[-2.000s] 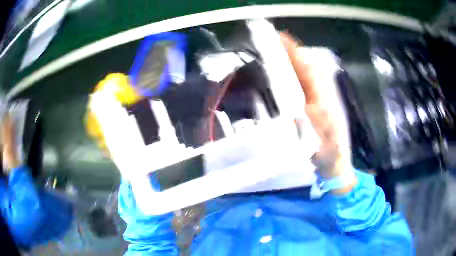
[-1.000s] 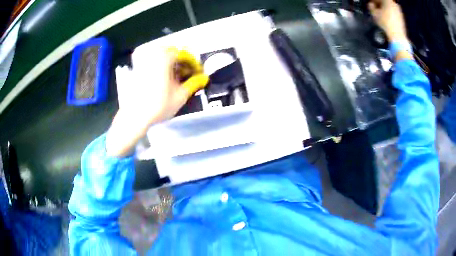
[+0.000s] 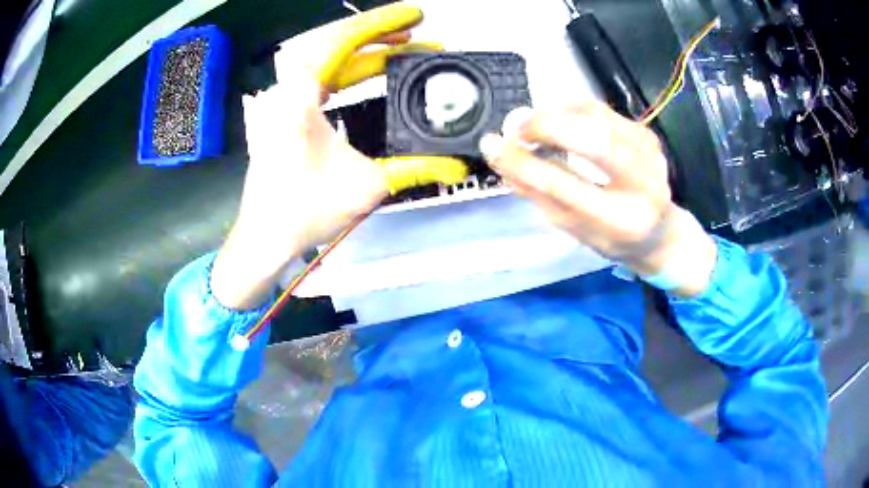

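Note:
A black square lens module (image 3: 512, 76) with a round ringed lens is held up over the white housing (image 3: 381, 255). My left hand (image 3: 314, 157), with yellow finger cots, grips its left side, thumb along the lower edge and fingers at the upper left. My right hand (image 3: 596, 181) has its fingertips on the module's lower right corner; the exact contact is blurred. A thin red and yellow lead (image 3: 310, 271) runs from the left hand to a white plug over the left sleeve. Another yellow-red lead (image 3: 678, 76) extends up beyond the right hand; its origin is hidden.
A blue screw tray (image 3: 217, 100) full of tiny metal screws stands at the upper left on the dark green bench (image 3: 105, 229). A thick black cylinder (image 3: 605, 67) lies right of the housing. A clear blister tray (image 3: 729, 181) with black modules and wires is at the right.
My right hand has come back from the blister tray to the middle. The lens module is now held up between both hands, with leads showing. My left fingers have spread around it.

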